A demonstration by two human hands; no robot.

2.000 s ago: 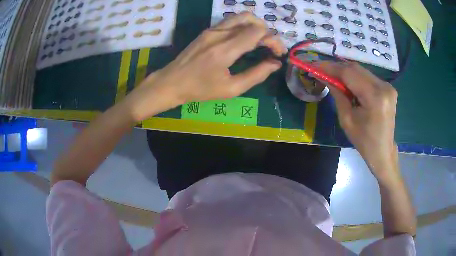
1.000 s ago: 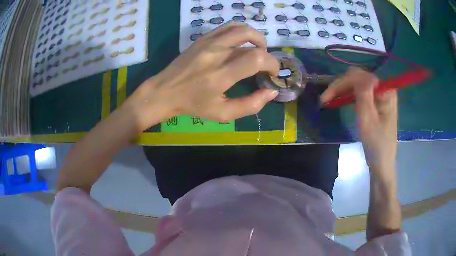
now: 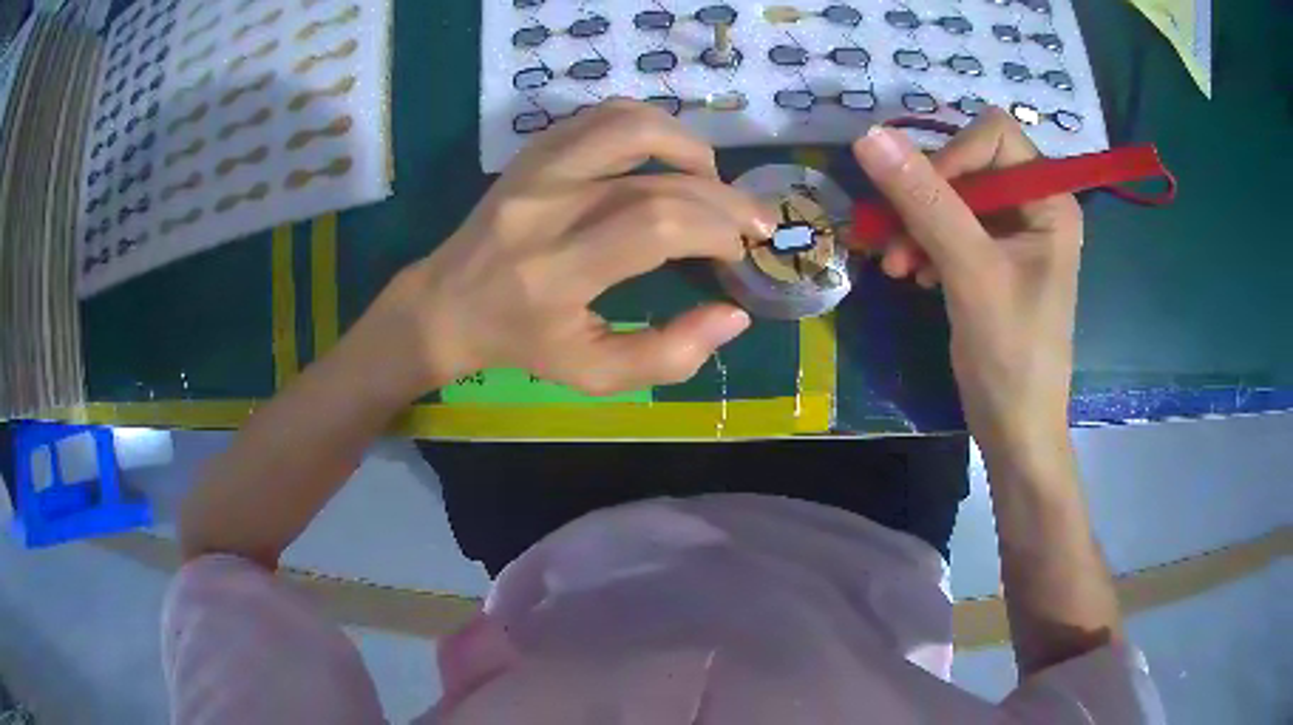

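Observation:
The round silver test fixture (image 3: 801, 295) lies on the green mat in front of me, with a brass-coloured centre. A small pale rectangular part (image 3: 793, 238) sits in that centre. My left hand (image 3: 589, 248) reaches over the fixture's left side; a fingertip touches or nearly touches the part, and the thumb is apart below it. My right hand (image 3: 978, 234) holds the red test probe (image 3: 1056, 180) between thumb and fingers, its front end at the fixture's right edge. The probe's tip is too small to make out clearly.
A white parts tray (image 3: 499, 125) with rows of dark parts lies behind the fixture. A second tray (image 3: 372, 106) with dark and tan parts is at left, beside stacked trays (image 3: 46, 241). A green label (image 3: 610, 371), yellow tape (image 3: 567, 421) and yellow sheet (image 3: 1185, 36) also show.
The red probe has swung from pointing down and away to lying at the fixture's right edge. My left hand has moved from beside the fixture to over the part in its centre. The view has shifted.

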